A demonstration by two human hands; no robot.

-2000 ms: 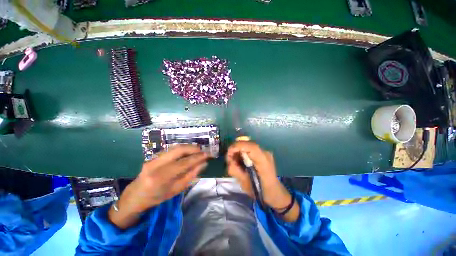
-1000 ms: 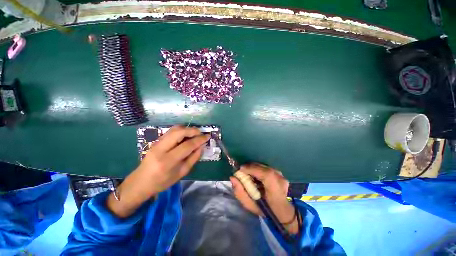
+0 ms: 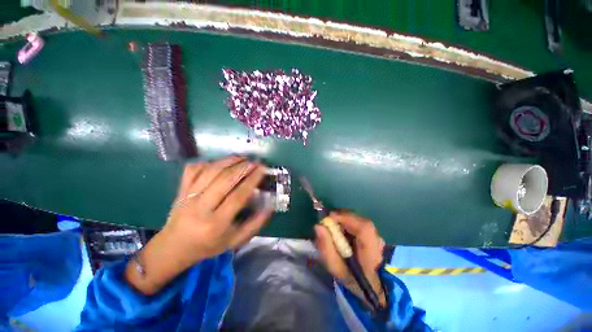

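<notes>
A phone circuit board (image 3: 282, 189) lies on the green mat in front of me; only its right end shows. My left hand (image 3: 217, 204) is spread over the rest of the board and blurred; whether it grips the board or holds something is hidden. My right hand (image 3: 350, 243) holds a soldering iron (image 3: 337, 237) by its cream grip, the metal tip pointing up and left, just right of the board and apart from it. Behind the board lies a heap of tiny purple-pink and silver components (image 3: 272, 104). A ribbed grey-black row of small parts (image 3: 167, 100) lies left of it.
A black fume extractor fan (image 3: 533, 123), a white cup (image 3: 519, 188) and a tan block (image 3: 533, 227) stand at the right. A whitish rail (image 3: 311, 29) runs along the back. A pink ring (image 3: 30, 48) lies far left. A black tray (image 3: 117, 245) is below the mat's left edge.
The iron's tip has moved away from the board to the right. My left hand has opened out over the board, with its fingers more spread and covering more of it. The view has shifted slightly.
</notes>
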